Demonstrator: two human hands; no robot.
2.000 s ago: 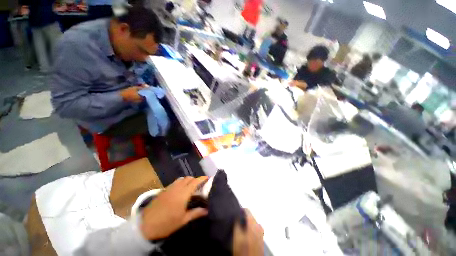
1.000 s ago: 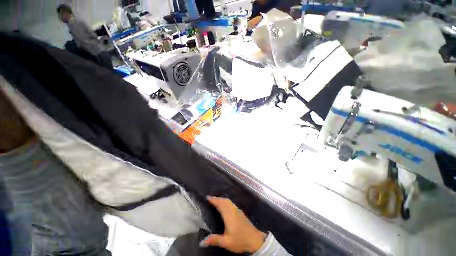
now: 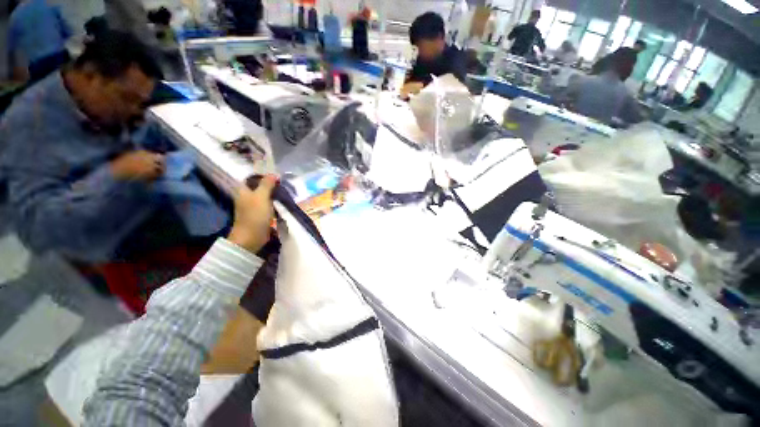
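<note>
A white padded garment piece (image 3: 321, 334) with a dark crossing strip and a dark edge hangs along the front edge of the white sewing table (image 3: 400, 288). My left hand (image 3: 255, 213), in a striped sleeve, is raised and closed on the dark top end of the piece. The lower part of the piece runs out of the bottom of the picture. My right hand is not in view. The white sewing machine (image 3: 583, 283) with a blue stripe stands at the right. Yellow-gold scissors (image 3: 558, 354) lie right of the piece, near the machine.
A person in a blue shirt (image 3: 75, 183) sits close at the left, holding light blue cloth (image 3: 187, 196). An orange-and-blue packet (image 3: 329, 196), clear plastic (image 3: 450, 117) and white-and-black pieces (image 3: 500, 179) lie behind. Brown cardboard (image 3: 233, 342) is low at the left. Other people work farther back.
My left hand has come into view, holding the piece up by its top end. The piece now hangs upright with its white side showing. My right hand has left the picture; the view has shifted.
</note>
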